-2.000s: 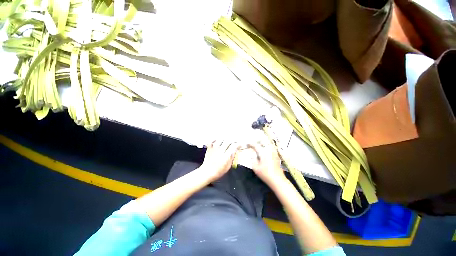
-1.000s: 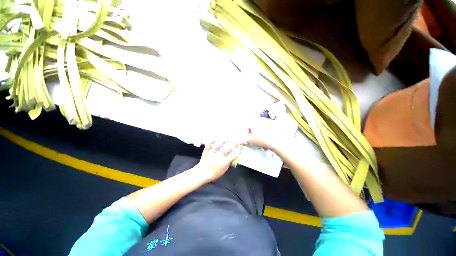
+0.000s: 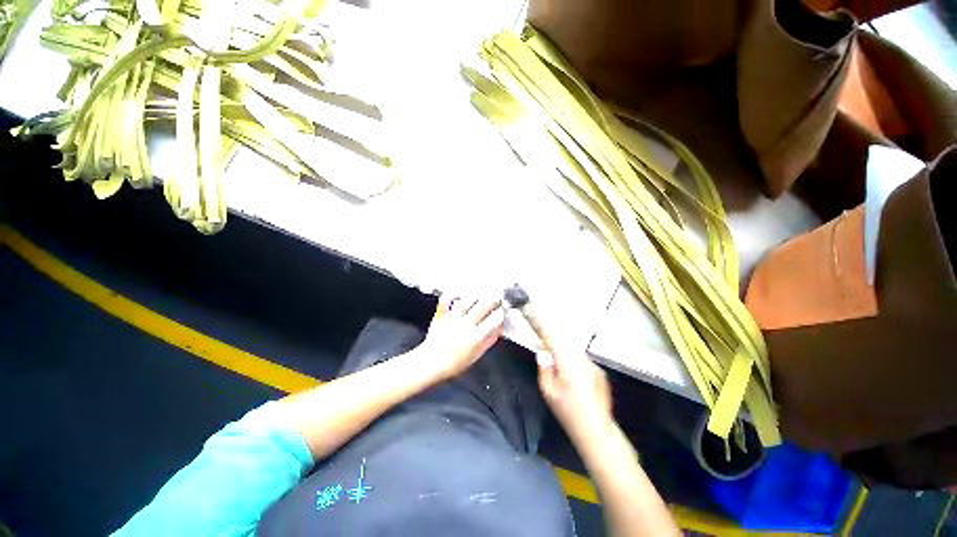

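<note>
My right hand [image 3: 579, 393] grips a thin stick tool [image 3: 536, 328] with a dark lumpy end [image 3: 515, 296], which is at the table edge by my left fingertips. My left hand [image 3: 460, 338] rests its fingers at the edge of the white table [image 3: 420, 236]; glare and the fingers hide whether it holds a strip. A bundle of yellow-green strips [image 3: 656, 246] lies fairly straight on the right, its ends hanging over the edge. A looped, tangled pile of such strips [image 3: 131, 110] lies at the left, with ends over the edge.
Brown curled panels [image 3: 829, 367] with orange-tan faces stand right of the strips, with a white slip [image 3: 888, 194] tucked in. Below the table's right edge are a dark round bin [image 3: 726, 453] and a blue crate [image 3: 794, 488]. A yellow line [image 3: 168, 330] crosses the dark floor.
My right hand has taken hold of the stick tool, which lay on the table, and brought its dark end to my left fingertips. My left hand has stayed at the table edge.
</note>
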